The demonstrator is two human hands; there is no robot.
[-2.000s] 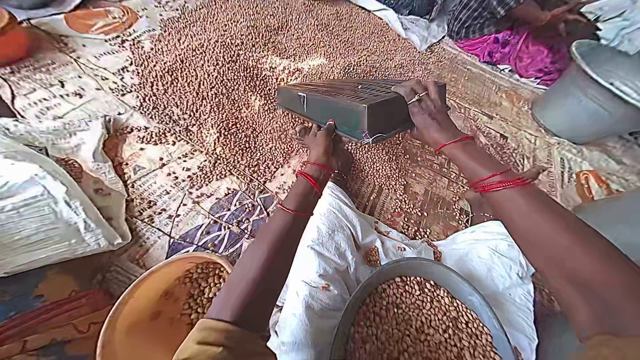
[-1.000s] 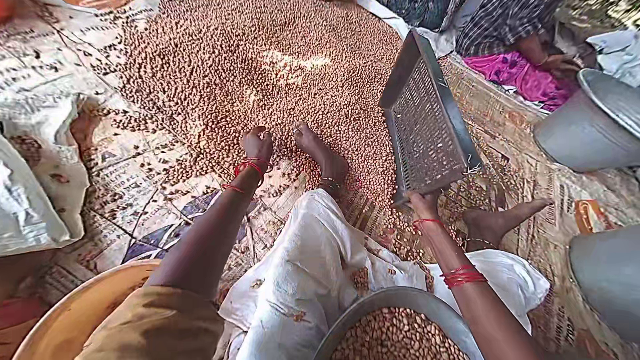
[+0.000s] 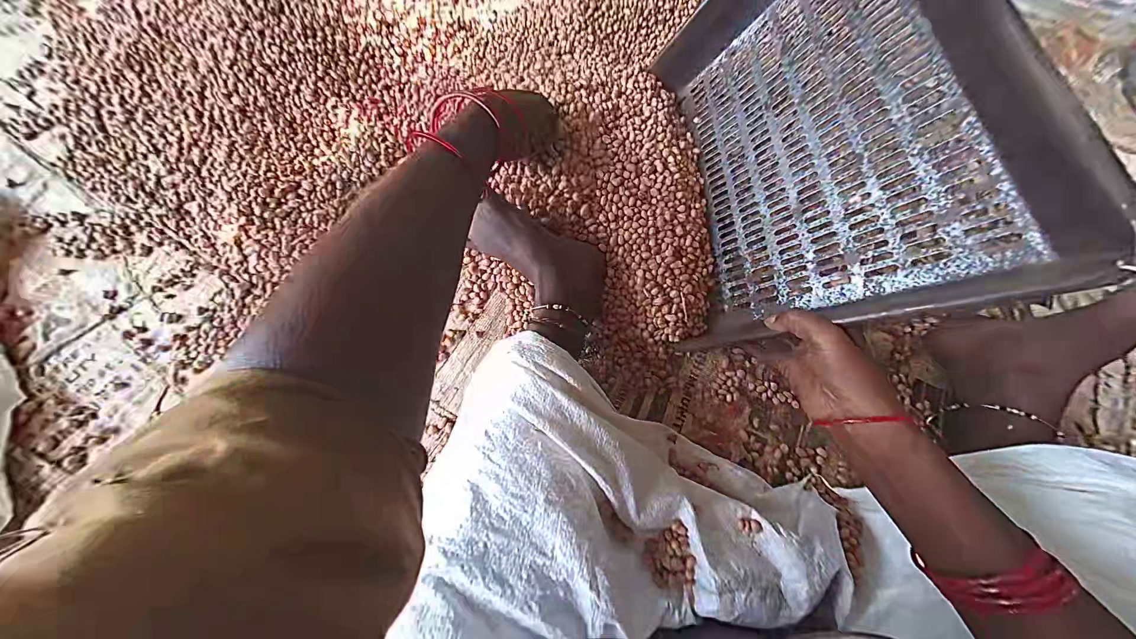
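A broad heap of brown peanut-like kernels [image 3: 266,106] covers the ground sheet. My left hand [image 3: 528,124], with red bangles at the wrist, reaches into the heap; its fingers are blurred and partly hidden, so what they hold cannot be seen. On the right, my right hand [image 3: 816,351] grips the near edge of a rectangular slotted metal sieve [image 3: 852,160], thumb over the rim. The sieve is tilted beside the heap, and no kernels lie piled in it. Its far corner runs out of view.
My bare foot [image 3: 568,266] rests against the heap below my left hand, and the other foot [image 3: 1003,364] is under the sieve's near side. White cloth [image 3: 532,497] covers my lap, with a few kernels on it. Printed sheeting [image 3: 98,328] shows at the left.
Both hands held the sieve two seconds ago; then the left let go and went to the heap. Since one second ago the sieve has tipped flatter. The view has moved closer to the heap.
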